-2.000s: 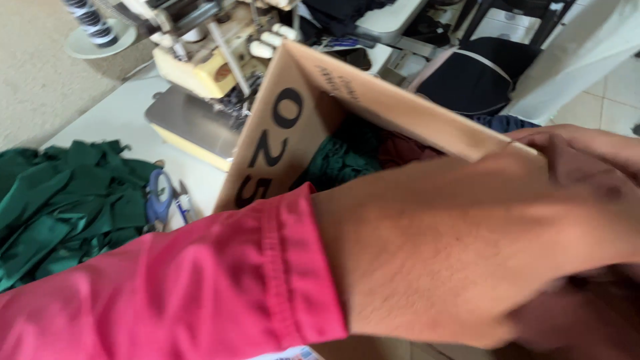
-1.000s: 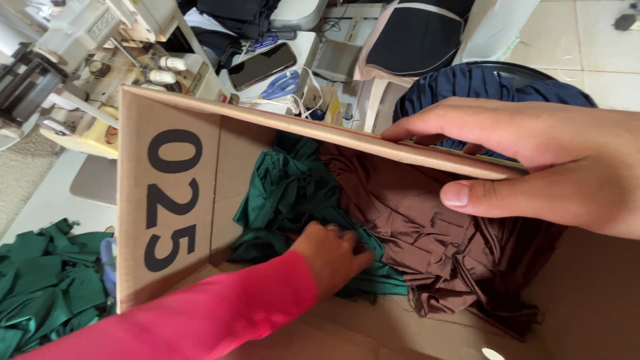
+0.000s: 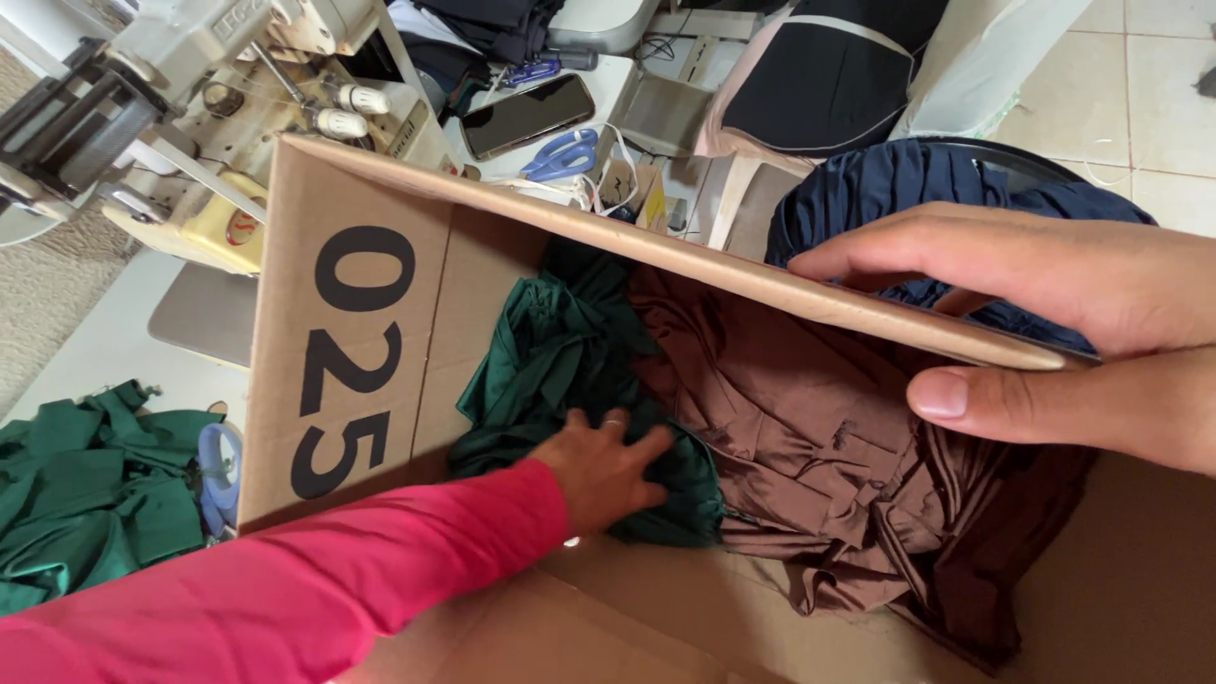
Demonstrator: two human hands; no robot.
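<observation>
A large cardboard box (image 3: 351, 380) with printed digits stands tilted before me. Inside lie crumpled green fabric (image 3: 560, 351) at the left and brown fabric (image 3: 798, 427) at the right, side by side. My left hand (image 3: 608, 470), in a pink sleeve, rests on the green fabric with its fingers spread. At the right, my right hand (image 3: 1054, 323) grips the box's upper wall, thumb on the inside and fingers on the outside. Another heap of green fabric (image 3: 95, 494) lies outside the box on the white table, beside blue-handled scissors (image 3: 220, 480).
A sewing machine (image 3: 237, 114) stands at the upper left. Behind the box are a smartphone (image 3: 527, 114), more blue-handled scissors (image 3: 562, 155), a chair with a black cover (image 3: 822, 76) and gathered dark blue fabric (image 3: 855, 204) in a round black container.
Two seconds ago an arm crossed in front of the box; by one second ago my left hand was on the green fabric inside, and it remains there. The view has shifted.
</observation>
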